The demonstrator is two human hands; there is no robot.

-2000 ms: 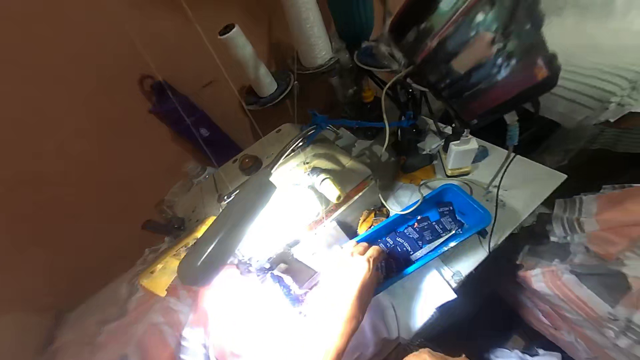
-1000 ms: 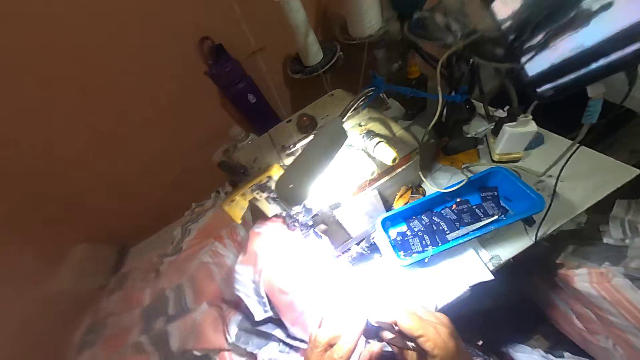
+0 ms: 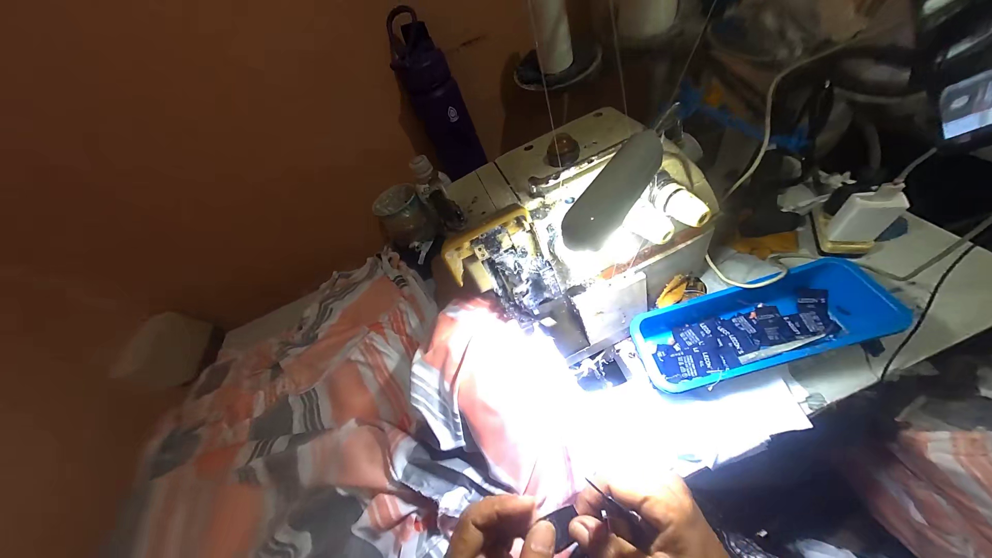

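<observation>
My left hand (image 3: 504, 531), at the bottom edge, pinches a small dark label (image 3: 559, 527) between thumb and fingers. Beside it my right hand (image 3: 647, 515) touches the label's other side and also holds a thin dark pointed tool, perhaps thread snips (image 3: 612, 504). Just above both hands lies a striped orange, white and grey fabric (image 3: 496, 380), partly washed out by the lamp glare. The fabric reaches the overlock sewing machine (image 3: 535, 271). Right of the machine, a blue plastic tray (image 3: 876, 306) holds several dark printed labels (image 3: 705, 349).
A lamp head (image 3: 612, 190) hangs over the machine. Behind stand a purple bottle (image 3: 442, 101), a glass jar (image 3: 403, 213) and a thread cone (image 3: 552, 39). A white plug adapter (image 3: 866, 215) and cables lie at the right. More striped fabric (image 3: 310, 434) spreads left.
My right hand, earlier at the blue tray's near end, has moved down beside my left hand. The small dark label now shows between my fingers. The view has shifted.
</observation>
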